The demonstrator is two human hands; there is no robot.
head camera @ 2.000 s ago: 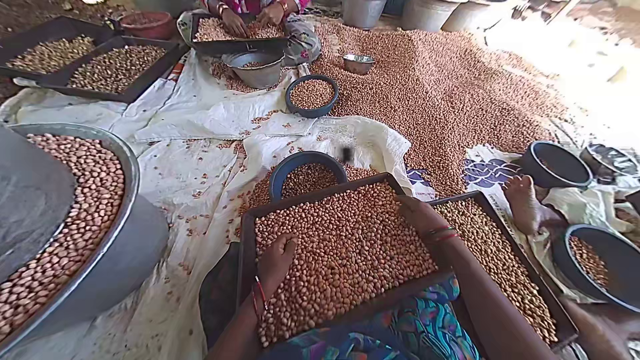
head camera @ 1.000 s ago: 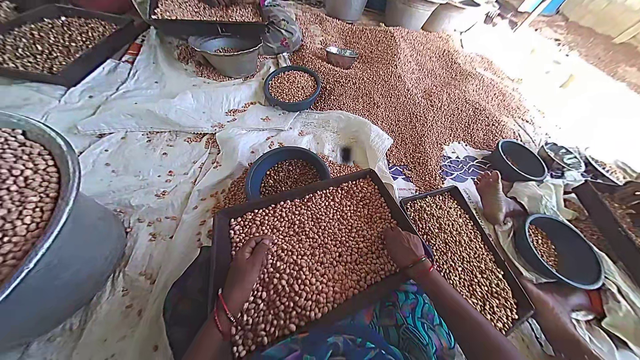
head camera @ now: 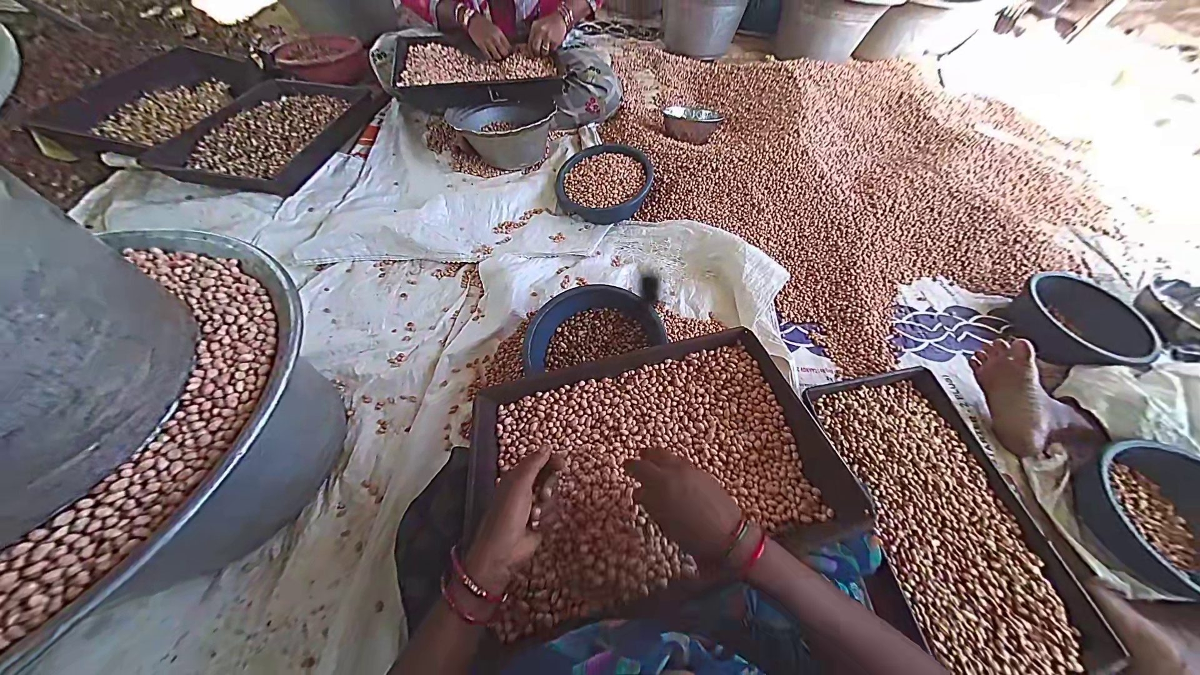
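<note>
A dark rectangular tray [head camera: 484,441] full of round pinkish-brown nuts or seeds [head camera: 656,403] rests on my lap, over patterned cloth. Over the tray's left part is my left hand [head camera: 516,511], its fingers curled, with some nuts at the fingertips; blur hides how many it holds. Facing it from the right, my right hand [head camera: 684,502] has bent fingers low over the nuts. Between the hands the nuts look blurred. Just beyond the tray stands a blue-grey bowl [head camera: 539,333] of darker nuts. A second dark tray [head camera: 994,497] of nuts lies to the right.
A large metal tub [head camera: 309,441] of nuts stands at the left. Behind, a person [head camera: 506,33] handles nuts in another tray. A broad heap of nuts [head camera: 872,159] covers the back right. A bare foot [head camera: 1012,394] and several bowls are at the right, on white sheeting [head camera: 375,309].
My right hand has moved inward from the tray's right side, and both hands are now closer together over the nuts. The view has shifted.
</note>
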